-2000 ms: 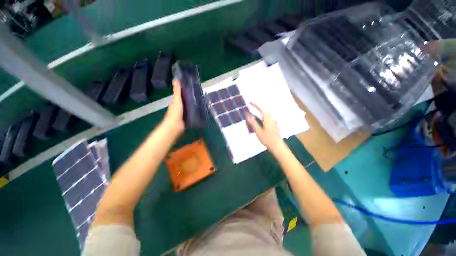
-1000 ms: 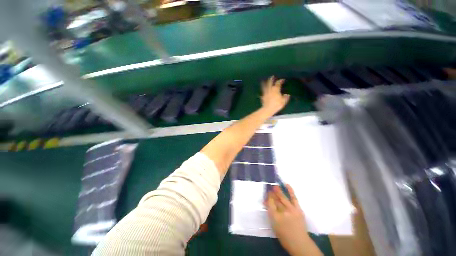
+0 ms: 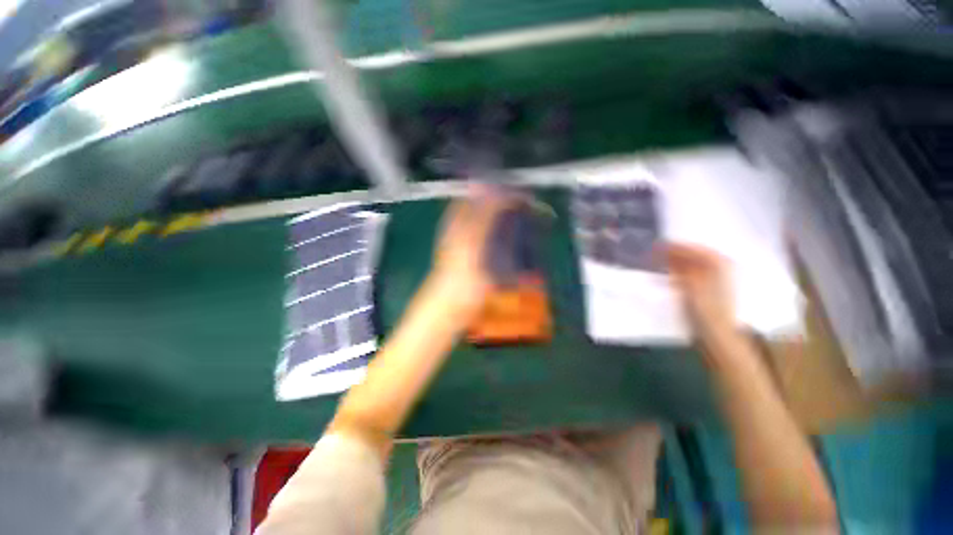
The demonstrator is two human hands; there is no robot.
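Observation:
The picture is blurred. My left hand (image 3: 468, 246) holds a black plastic housing (image 3: 512, 246) by its left side, at the far edge of the orange fixture (image 3: 514, 317); whether they touch is unclear. My right hand (image 3: 698, 280) is over the right pad sheet (image 3: 619, 225), at the lower right of its dark pads. Whether its fingers hold a pad cannot be told. A plain white liner (image 3: 731, 225) lies beside that sheet. Another pad sheet (image 3: 330, 282) lies to the left.
Blurred black housings (image 3: 261, 167) stand along the green conveyor behind the pale rail (image 3: 251, 210). A grey post (image 3: 350, 105) rises at the rail. A clear tray stack (image 3: 852, 240) is at the right, over brown cardboard (image 3: 820, 381).
My left hand has come back from the conveyor and now holds a housing near the orange fixture, which shows again. My right hand stays at the right pad sheet. The view has shifted.

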